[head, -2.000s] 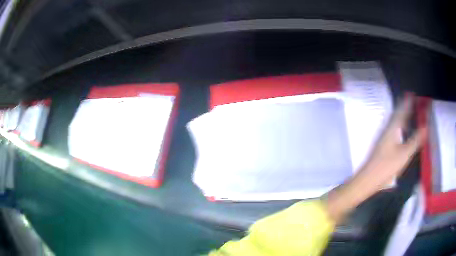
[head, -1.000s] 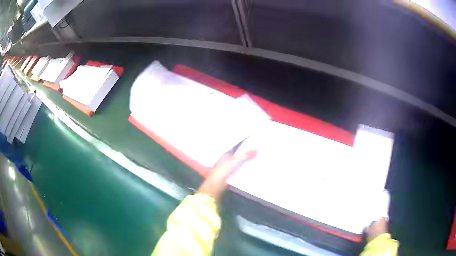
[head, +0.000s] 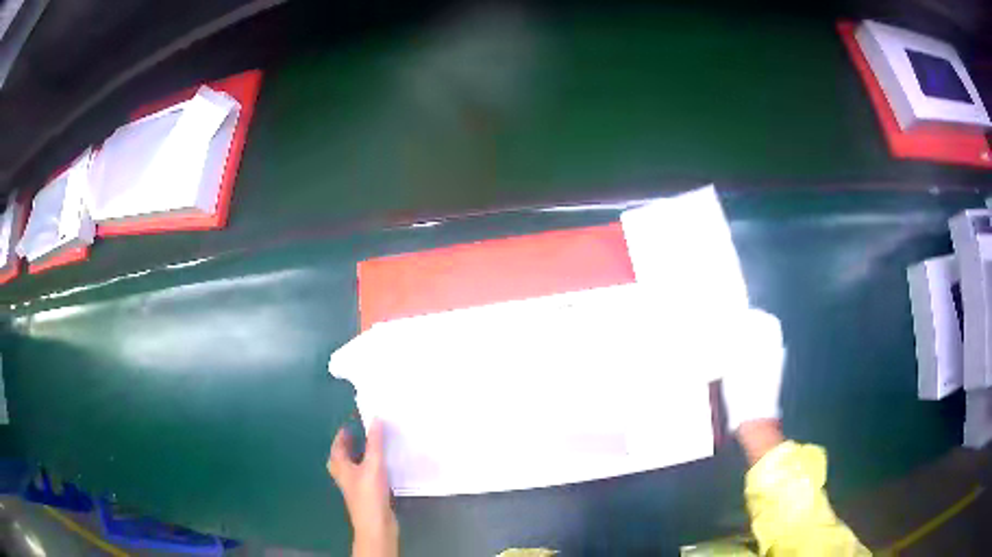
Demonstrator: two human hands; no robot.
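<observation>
A white box (head: pixel 533 392) lies on a red mat (head: pixel 490 272) in front of me. The box is overexposed, so its top detail is lost. A whitish flap (head: pixel 354 354) sticks out at its upper left. A white card piece (head: pixel 685 239) stands out past its upper right corner. My left hand (head: pixel 364 468), bare, is at the box's lower left edge with fingers against its side. My right hand (head: pixel 756 375), in a white glove, grips the right edge; its fingers merge with the white.
More white boxes on red mats (head: pixel 242 141) stand at the far left. A box with a dark picture (head: pixel 935 76) is on a mat at the far right. Stacked white boxes (head: pixel 938 326) are at the right bench edge. Blue crates (head: pixel 163 533) show below at the lower left.
The view has turned and moved back. The box and mat now lie on the near green surface, apart from the far row. My left hand has moved from the box's near-left top area to its left edge.
</observation>
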